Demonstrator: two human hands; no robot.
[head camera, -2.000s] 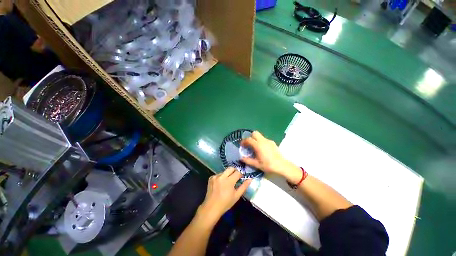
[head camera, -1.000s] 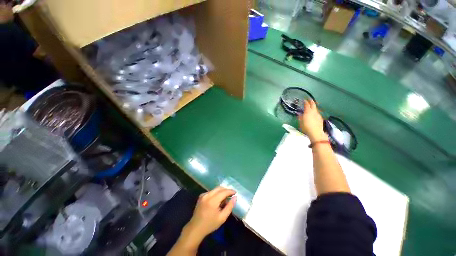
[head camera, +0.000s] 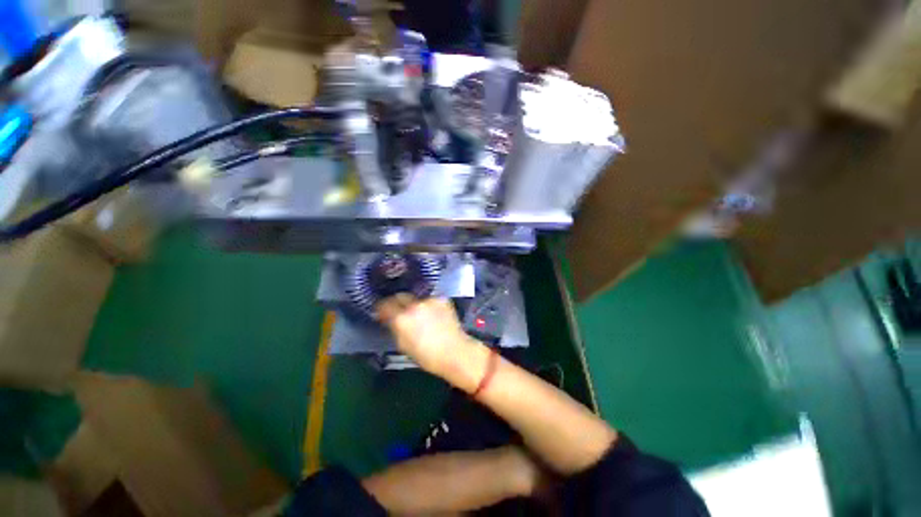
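Observation:
A round black slotted fan guard (head camera: 394, 269) is at the grey machine's lower plate, under its crossbar. The view is blurred, so I cannot tell whether it is seated in the fixture. My right hand (head camera: 424, 328), with a red string at the wrist, has its fingers closed on the guard's near side. My left forearm lies across the bottom of the view; my left hand (head camera: 520, 472) is blurred and mostly hidden by my right forearm. Its fingers do not show.
The assembly machine (head camera: 353, 234) has black hoses running left and a red light near my right wrist. A large brown carton (head camera: 656, 151) stands right of it. Green line surface (head camera: 672, 338) and a white board (head camera: 773, 480) are at right. More cartons (head camera: 162, 434) are at lower left.
The view has swung left to the machine. My right hand has gone from the guards on the green surface to a guard at the machine. My left hand has moved under my right forearm.

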